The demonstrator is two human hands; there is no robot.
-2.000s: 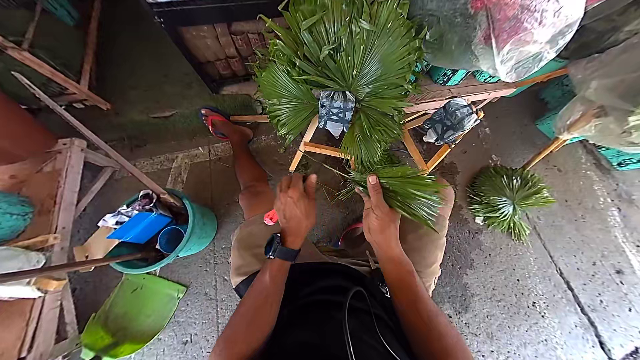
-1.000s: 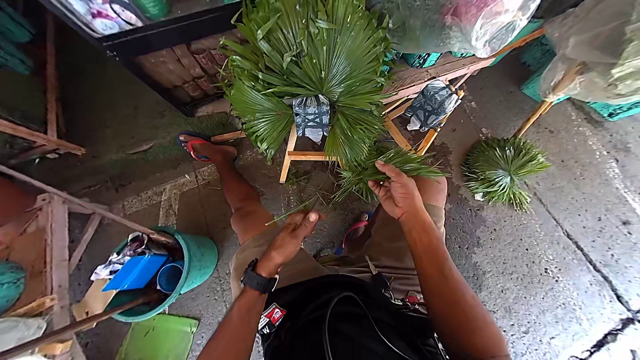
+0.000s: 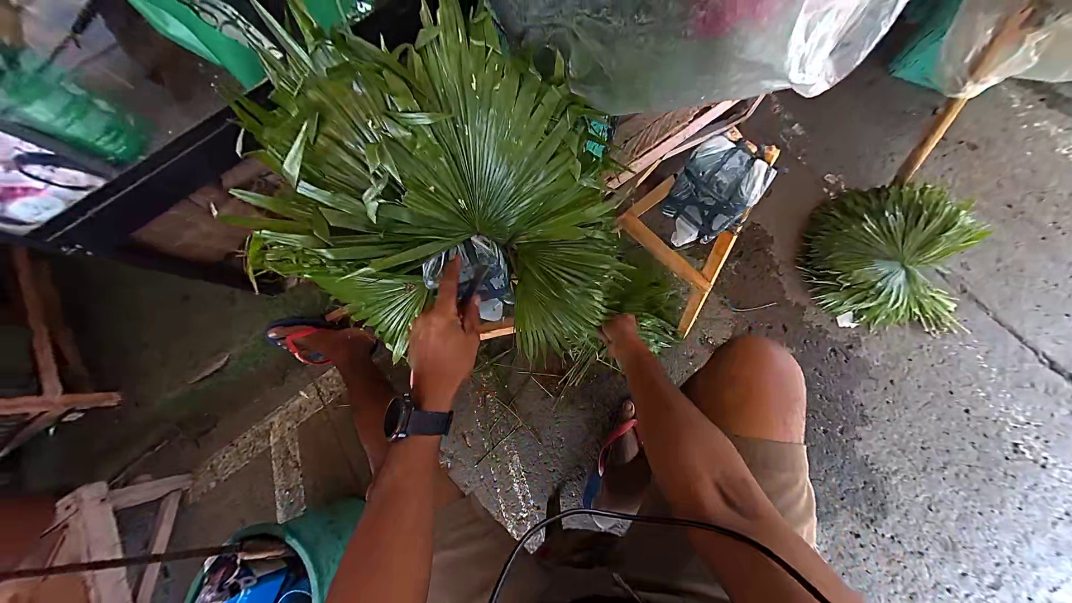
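Observation:
A large heap of green fan palm leaves point(image 3: 481, 167) rests on a wooden stand ahead of me. My left hand point(image 3: 446, 331), a watch on its wrist, reaches to the dark plastic-wrapped bundle point(image 3: 471, 266) at the heap's near side; a dark object shows at its fingers, too blurred to name. Low at the heap's right edge is my right hand point(image 3: 621, 333), its fingers partly hidden against palm leaves point(image 3: 645, 306) that hang beside the wooden frame. Whether it grips them is not clear.
Another plastic-wrapped bundle point(image 3: 718, 188) lies on a wooden frame point(image 3: 712, 268) to the right. Beyond it, a round palm-leaf bunch on a stick point(image 3: 896, 255) lies on the concrete. A green bucket point(image 3: 327, 540) with things inside stands lower left, near a wooden frame point(image 3: 96, 536). Filled plastic bags hang above.
Both hands have moved forward from near my lap, the left to the wrapped bundle, the right to the heap's lower right. The palm leaf piece is no longer held up in front of me.

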